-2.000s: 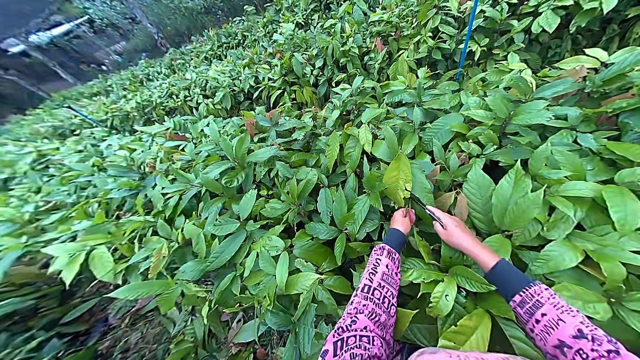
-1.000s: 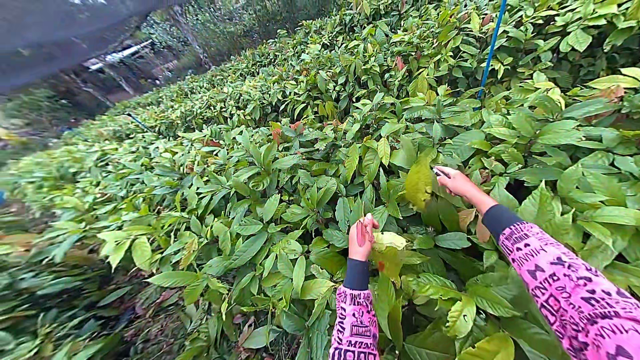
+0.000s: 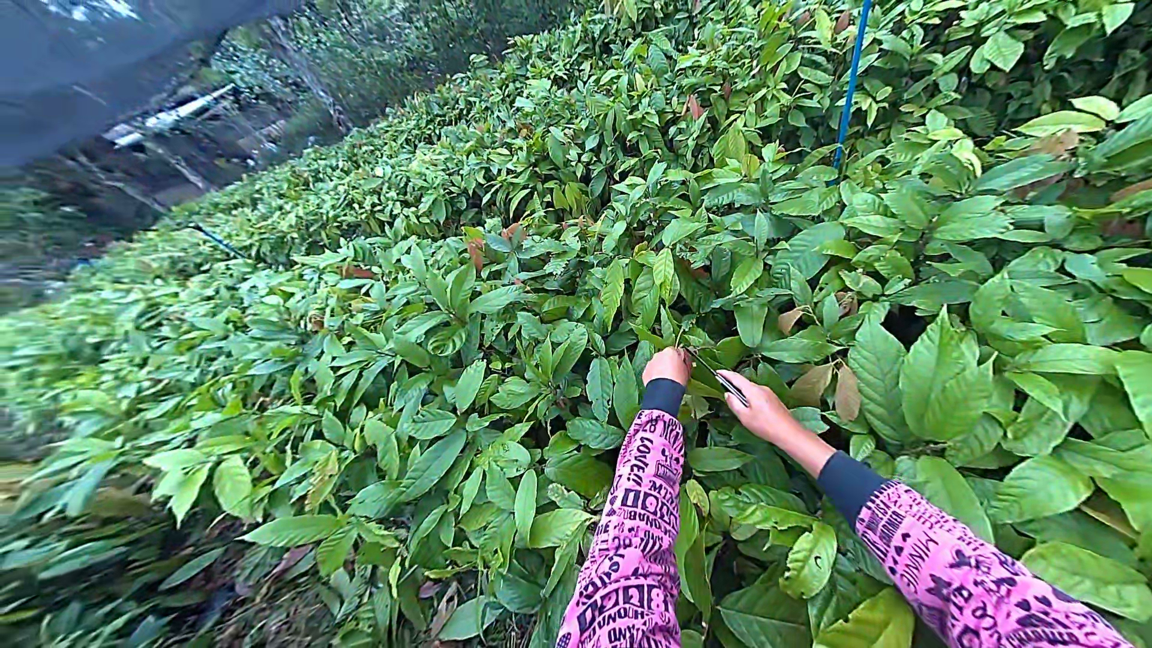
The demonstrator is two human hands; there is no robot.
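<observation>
My left hand point(image 3: 669, 366) is closed at the top of the leafy green plants point(image 3: 531, 405), its fingertips on what looks like a thin stem or leaf stalk. Just right of it and slightly lower, my right hand point(image 3: 760, 409) grips a slim, dark-handled cutting tool point(image 3: 731, 387), which looks like scissors or small snips. The tool slants up and left, with its tip close to my left fingertips. Leaves and blur hide whether its blades touch the stem. Both forearms wear pink sleeves with dark print and dark cuffs.
Dense broad-leaved plants surround both hands. A thin blue pole point(image 3: 849, 90) rises among them at the upper right, and another thin blue rod point(image 3: 216, 240) lies at the left. Dark netting point(image 3: 108, 63) hangs at the upper left, before blurred trunks.
My hands, apart one second ago, are close together again. My left hand has moved up toward the tool. The large yellowish leaf seen near my hands in both earlier frames no longer shows there.
</observation>
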